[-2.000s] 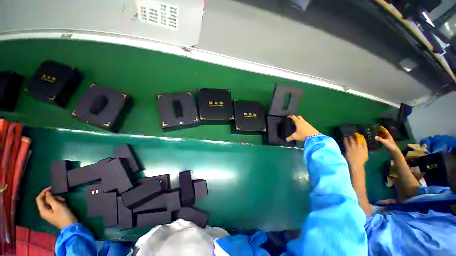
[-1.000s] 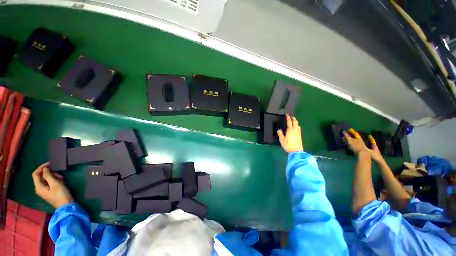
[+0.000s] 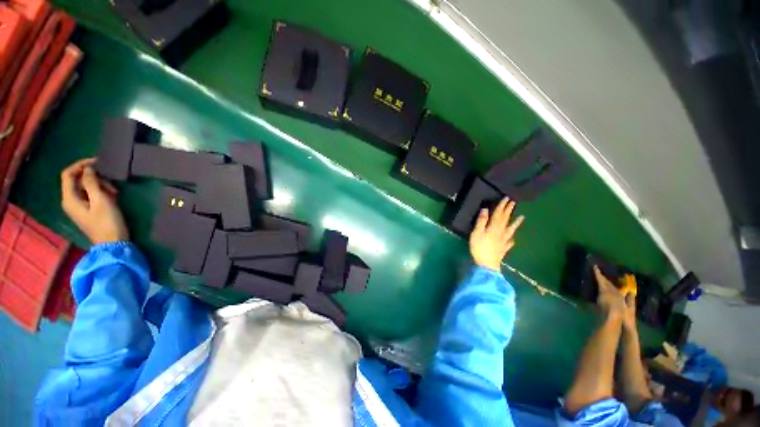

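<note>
My left hand (image 3: 93, 203) is bare, with fingers loosely curled, at the left end of a loose pile of small black boxes (image 3: 223, 196). Its fingertips are beside the leftmost box, and I see nothing held. My right hand (image 3: 497, 237) is bare, fingers spread, at the front edge of an open gift box (image 3: 476, 203). The hand partly hides this box's base. A flat dark grey panel with a slot (image 3: 531, 169) stands or lies behind the base. Two closed black gift boxes with gold lettering (image 3: 439, 157) sit to its left.
Further left are black boxes with oval pieces on top (image 3: 305, 70). Orange-red trays (image 3: 32, 265) are at the left end of the green bench. A grey-white panel (image 3: 633, 100) runs behind. A co-worker's hands (image 3: 615, 292) with yellow fingertips are at the right.
The view has turned and shifted. My right hand held a black piece over the open box's base two seconds ago; now its fingers are spread and lower at the front edge. My left hand stays by the pile.
</note>
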